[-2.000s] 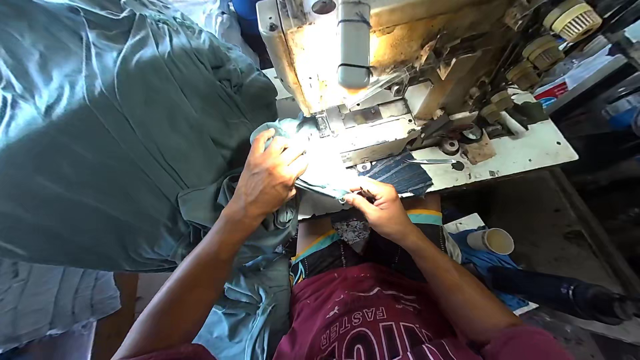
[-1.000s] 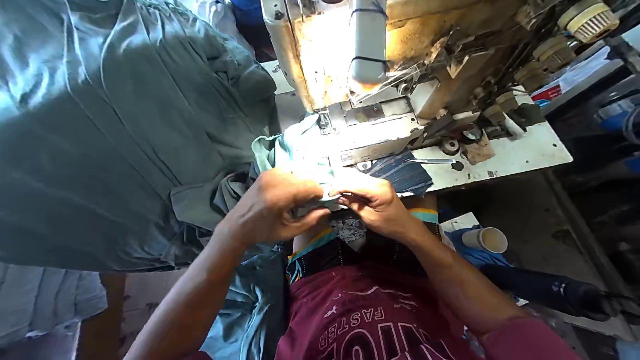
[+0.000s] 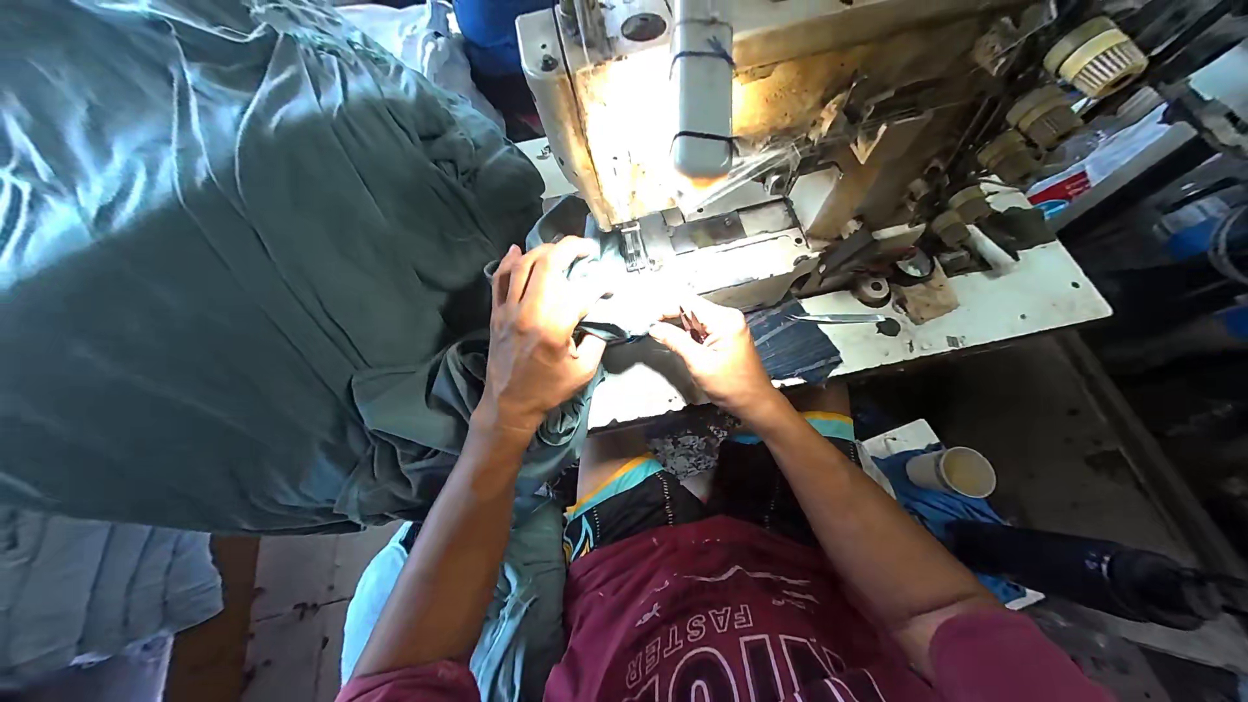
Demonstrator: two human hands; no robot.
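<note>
Under the lamp of a sewing machine [image 3: 760, 88], my left hand [image 3: 541, 327] grips a bunched edge of blue-green fabric [image 3: 609, 330] just left of the presser foot [image 3: 634, 246]. My right hand [image 3: 717, 356] pinches the same fabric's edge at the front of the machine bed, and a small dark tool, perhaps thread snips, shows between its fingers. Glare washes out the cloth between both hands. A large heap of blue-green fabric [image 3: 292, 253] lies to the left and hangs down past my left forearm.
A dark denim piece [image 3: 790, 341] and metal tweezers [image 3: 838, 318] lie right of my right hand on the white machine table [image 3: 1033, 302]. Thread tension knobs [image 3: 1094, 58] stand at upper right. A cup [image 3: 951, 472] sits on blue cloth at lower right. Grey folded fabric [image 3: 97, 575] lies lower left.
My hands were close together at the fabric's edge a second ago; now my left hand is farther left and up, near the presser foot, with the cloth drawn between them.
</note>
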